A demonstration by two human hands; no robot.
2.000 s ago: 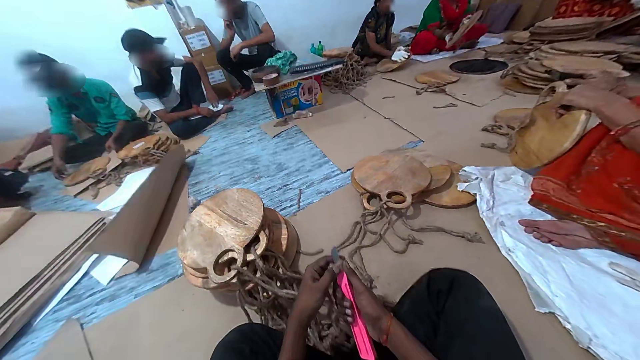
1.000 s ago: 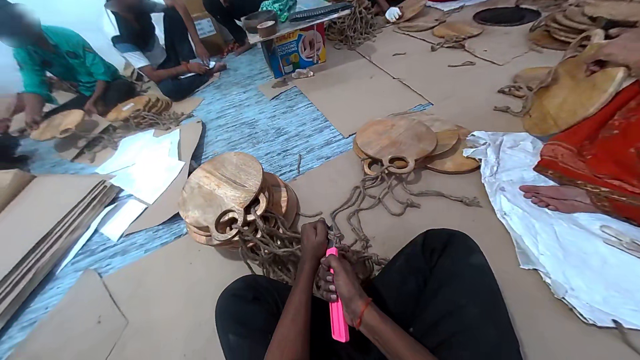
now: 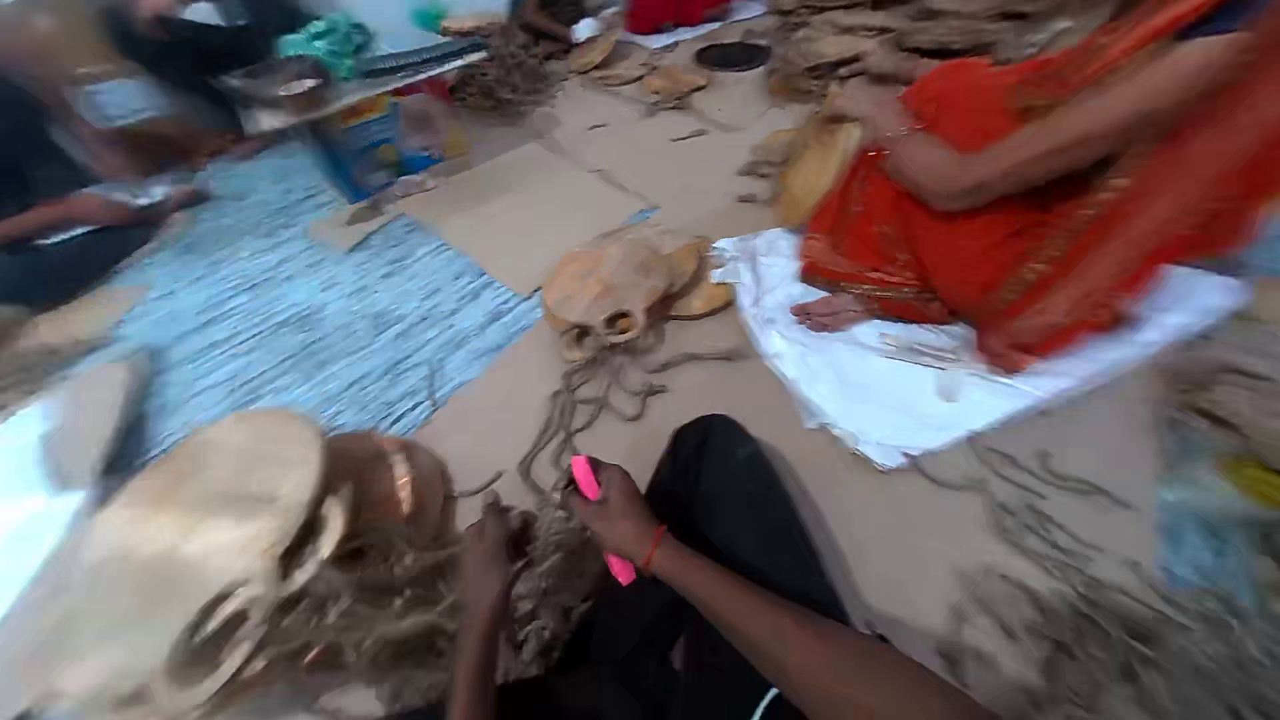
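My right hand [image 3: 617, 515] is closed around a pink-handled tool [image 3: 586, 478], likely a utility knife; its blade cannot be made out. At the heap of brown rope [image 3: 555, 575] between my legs is my left hand [image 3: 492, 540]; blur hides whether its fingers hold a strand. Left of it lie round wooden boards [image 3: 215, 490] with ring-shaped handles, rope trailing from them. Farther ahead, another stack of round wooden boards [image 3: 608, 283] rests on the cardboard, with ropes spread toward me.
At the right a person in red cloth [image 3: 960, 200] sits on a white sheet [image 3: 850, 390], holding a board. More rope [image 3: 1060, 620] lies at the lower right. A blue mat [image 3: 330, 290] and a low table [image 3: 350, 100] on a printed box are at the left.
The view has swung to the right and is blurred. My hands, together around the pink tool's end two seconds ago, are now apart, the tool in my right hand.
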